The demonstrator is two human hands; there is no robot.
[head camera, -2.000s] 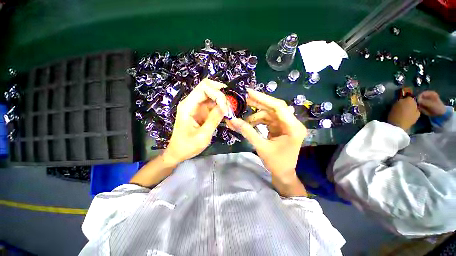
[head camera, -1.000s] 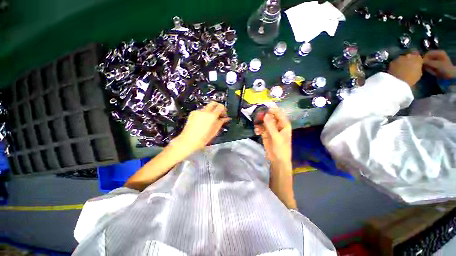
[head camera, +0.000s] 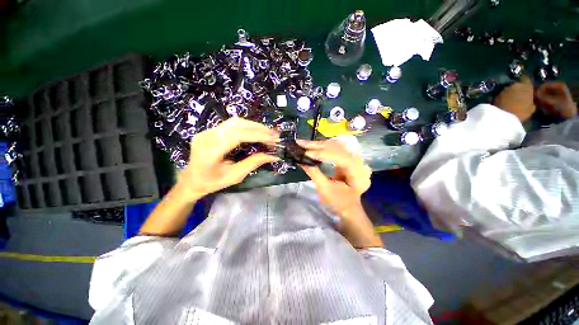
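Note:
My left hand [head camera: 225, 155] and my right hand [head camera: 336, 168] meet at the bench's near edge. Between their fingertips is a small dark watch-like item [head camera: 293, 151] with a bright metal fitting at its upper end; its face does not show. Both hands' fingers touch it. A large tangled heap of black straps with metal clips [head camera: 216, 95] lies behind and left of my hands. A thin black stick [head camera: 315, 122] stands or lies beside a yellow patch [head camera: 333, 127], just beyond my right hand.
A dark compartment tray [head camera: 86, 136] is left of the heap. Silver-topped round parts [head camera: 373, 106], a clear bottle [head camera: 346, 44] and white sheets [head camera: 406, 41] are to the right. A blue bin [head camera: 141, 219] is below the edge. Another person's hands [head camera: 515, 98] are at far right.
A second ago my hands were apart, with a red-faced item in my right fingers. Now they have come together around a dark item, and my left hand shows larger.

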